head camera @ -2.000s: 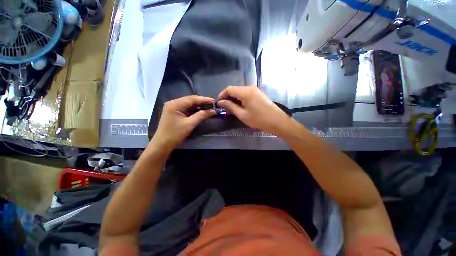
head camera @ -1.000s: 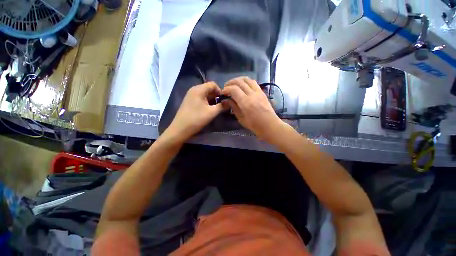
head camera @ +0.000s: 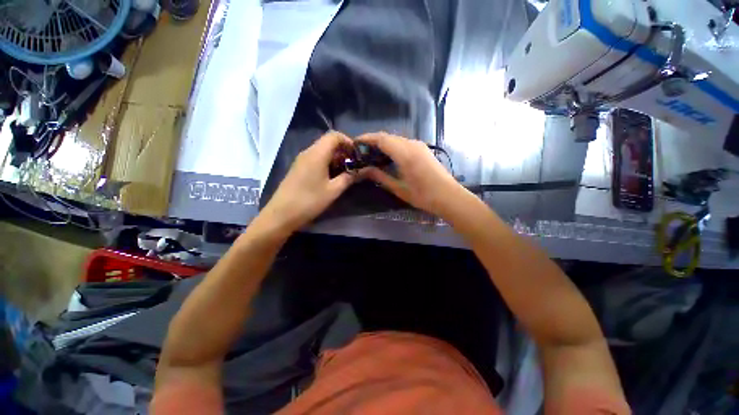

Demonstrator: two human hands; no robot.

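The dark grey garment panel (head camera: 381, 69) lies on the machine table under my hands. My left hand (head camera: 310, 180) and my right hand (head camera: 409, 172) meet above its near part. Their fingertips hold a small shiny buckle (head camera: 351, 164) and the black strap (head camera: 373, 156) between them. Fingers cover much of both, so how the strap runs at the buckle cannot be seen. A thin black loop of strap (head camera: 443, 154) curves out behind my right hand.
The white sewing machine (head camera: 583, 57) stands upper right, a smartphone (head camera: 633, 160) below it, yellow-handled snips (head camera: 679, 243) at the right end. A white sheet (head camera: 279, 73), cardboard (head camera: 146, 138) and blue fan (head camera: 61, 28) are left. A red basket (head camera: 130, 266) sits below left.
Over the last two seconds the view shifted, moving table and machine in the picture. My fingertips moved around the buckle and strap. A black loop now shows beside my right hand.
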